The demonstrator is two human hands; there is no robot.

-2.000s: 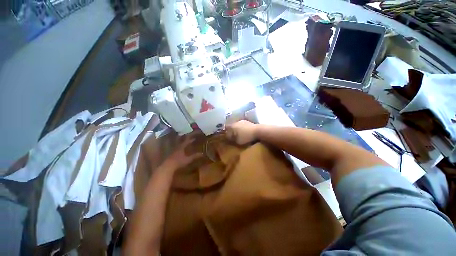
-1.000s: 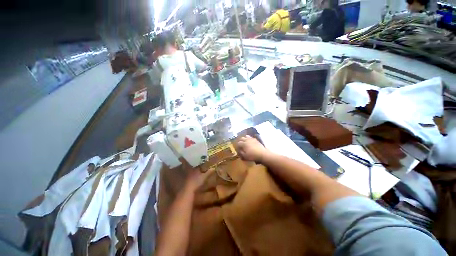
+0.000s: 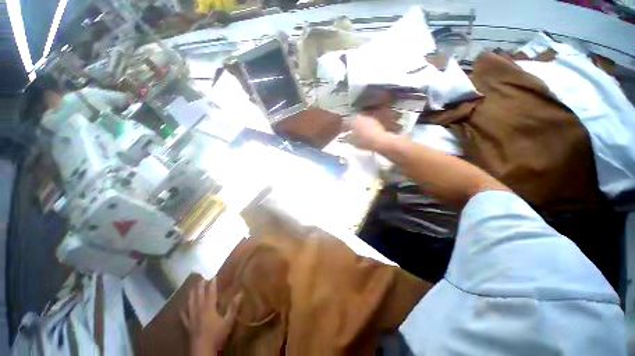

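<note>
The brown garment panel (image 3: 327,285) lies bunched over the near edge of the machine bed, in front of the white sewing head (image 3: 122,226). My left hand (image 3: 207,313) rests on the panel at the lower left with its fingers spread. The brass-yellow clamp foot (image 3: 202,217) is beside the head, away from the panel. My right hand (image 3: 367,132) is blurred and stretched out to the white paper beside the dark-brown stack (image 3: 310,126). Its fingertips are unclear, so I cannot tell whether it holds anything.
The control panel (image 3: 268,76) stands behind the brown stack. White cloth (image 3: 393,59) is heaped behind my right hand. A large brown cloth (image 3: 526,132) and white cloth hang at the right. White strips (image 3: 104,313) hang at lower left.
The view has swung right. My right hand has left the panel by the clamp and reached right to the paper. The panel has come away from the clamp foot; my left hand has opened out on it.
</note>
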